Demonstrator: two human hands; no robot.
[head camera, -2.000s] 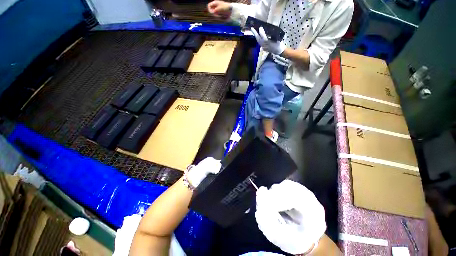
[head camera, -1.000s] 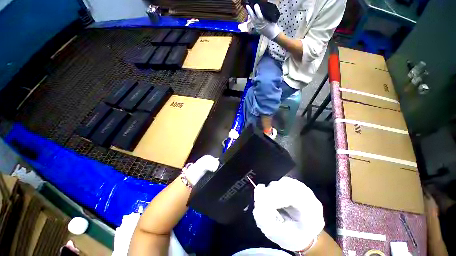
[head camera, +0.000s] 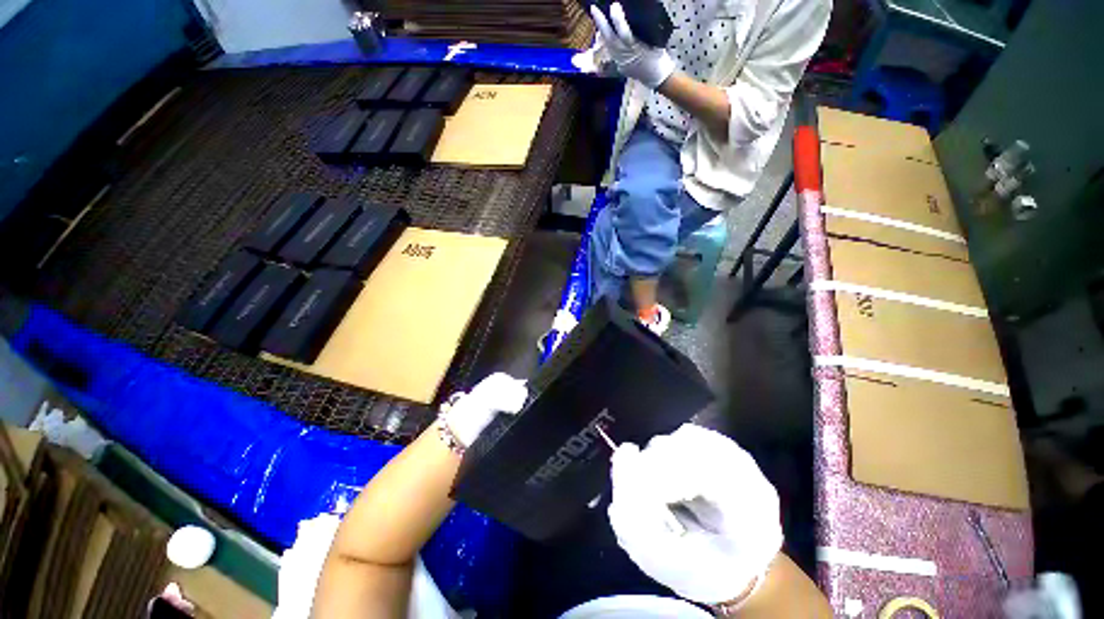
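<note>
A black printed housing (head camera: 569, 441) with grey "TRENDNET" lettering is held tilted over the lap. My left hand (head camera: 487, 409), in a white glove, grips its upper left edge. My right hand (head camera: 696, 514), also in a white glove, pinches a thin pale stick (head camera: 605, 435), its tip at the end of the lettering. The right hand's lower fingers are curled around something small and pale that I cannot make out.
Rows of black housings and cardboard sheets (head camera: 418, 320) lie on the mesh belt (head camera: 157, 181), edged with blue sheeting (head camera: 182, 417). A seated person (head camera: 678, 157) holds a dark housing ahead. The pink bench (head camera: 872, 532) bears cardboard and a tape roll (head camera: 908, 608) at right.
The boards and housings on the belt have shifted slightly left in view. The other person's held housing has risen towards the top edge. My hands keep nearly the same hold, the stick still at the lettering.
</note>
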